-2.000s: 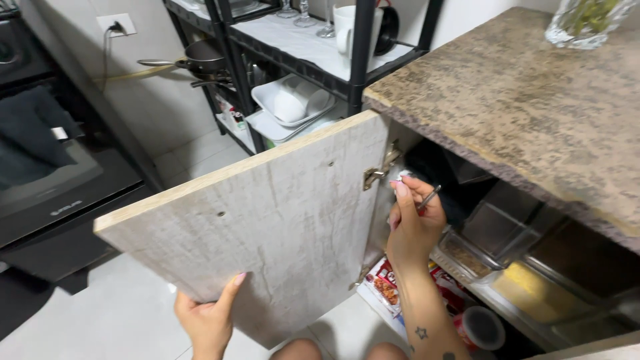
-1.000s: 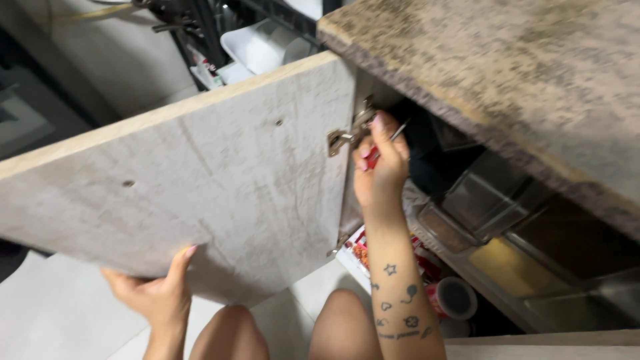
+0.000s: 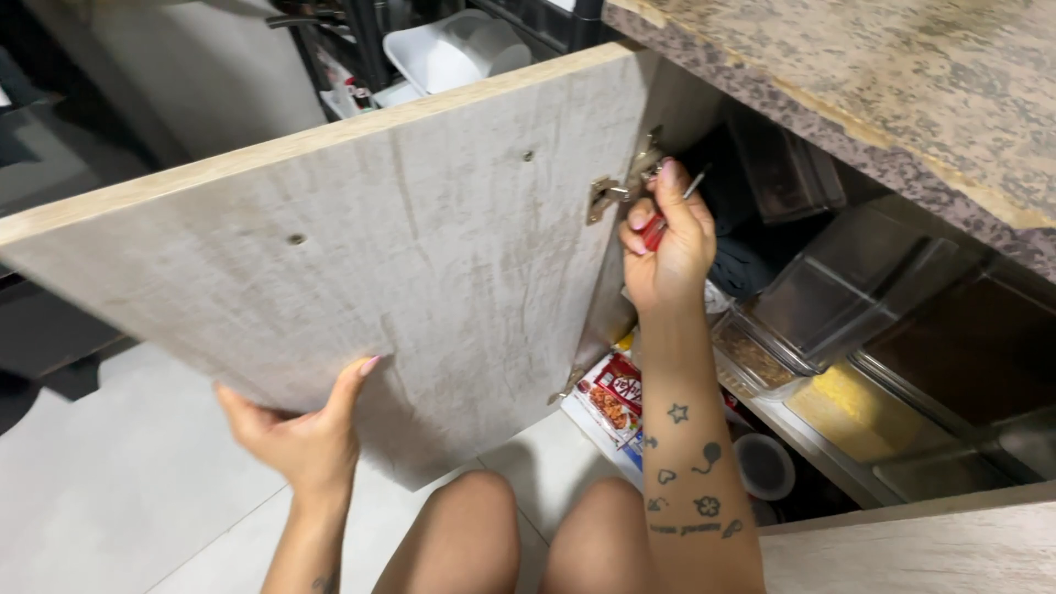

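Observation:
A pale wood-grain cabinet door (image 3: 445, 247) stands swung out, tilted in view. My left hand (image 3: 305, 429) grips its lower edge, thumb on the inner face. My right hand (image 3: 672, 227) is closed around a red-handled screwdriver (image 3: 654, 233), whose metal shaft shows beside the index finger. The fingertips are at the upper metal hinge (image 3: 609, 196), by its mount on the cabinet's side wall; they hide part of it, and whether a screw is between them I cannot tell. A lower hinge (image 3: 568, 386) joins the door near its bottom corner.
A stone countertop (image 3: 866, 99) overhangs the cabinet on the right. Inside are clear plastic containers (image 3: 850, 289), one with yellow contents (image 3: 850, 408), a round-lidded tub (image 3: 763, 466) and food packets (image 3: 612, 396). A black rack with a white plastic container (image 3: 437, 62) stands behind the door.
The view has shifted closer to the door and hinge. My right hand stays by the upper hinge, and the red handle now shows in it. My left hand remains on the door's lower edge.

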